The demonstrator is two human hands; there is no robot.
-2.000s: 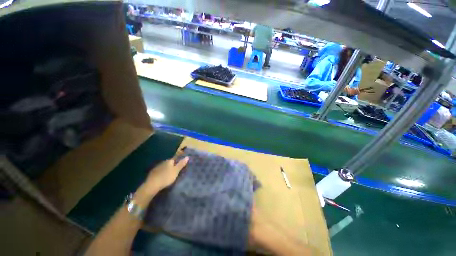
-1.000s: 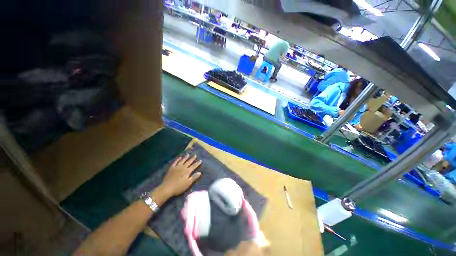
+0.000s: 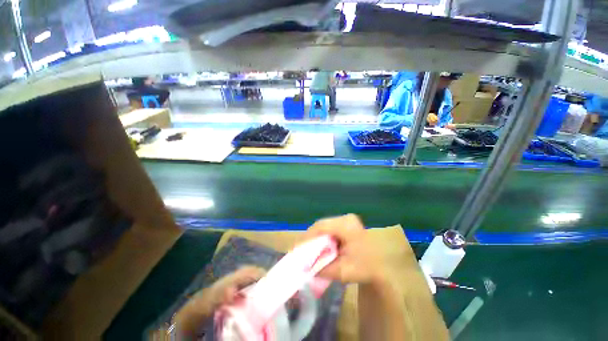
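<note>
A pink and white headset [image 3: 277, 286] is held above a dark grey bag [image 3: 247, 256], blurred by motion. My right hand [image 3: 347, 246] grips its upper right end. My left hand [image 3: 223, 293] is at its left side, fingers against the pink part; it is blurred. The bag lies flat on the tan cardboard sheet [image 3: 393, 280]. The lower part of the headset is cut off by the bottom edge.
An open carton [image 3: 143, 200] with dark bags stands at the left. A white bottle [image 3: 441, 256], a red-ended thin tool [image 3: 448, 284] and a pale strip [image 3: 465, 317] are at the right. Beyond the green conveyor [image 3: 333, 193] are blue trays and a person in blue [image 3: 400, 100].
The headset has been lifted off the bag and turned. My left hand has left the bag and come to the headset. The head view has levelled.
</note>
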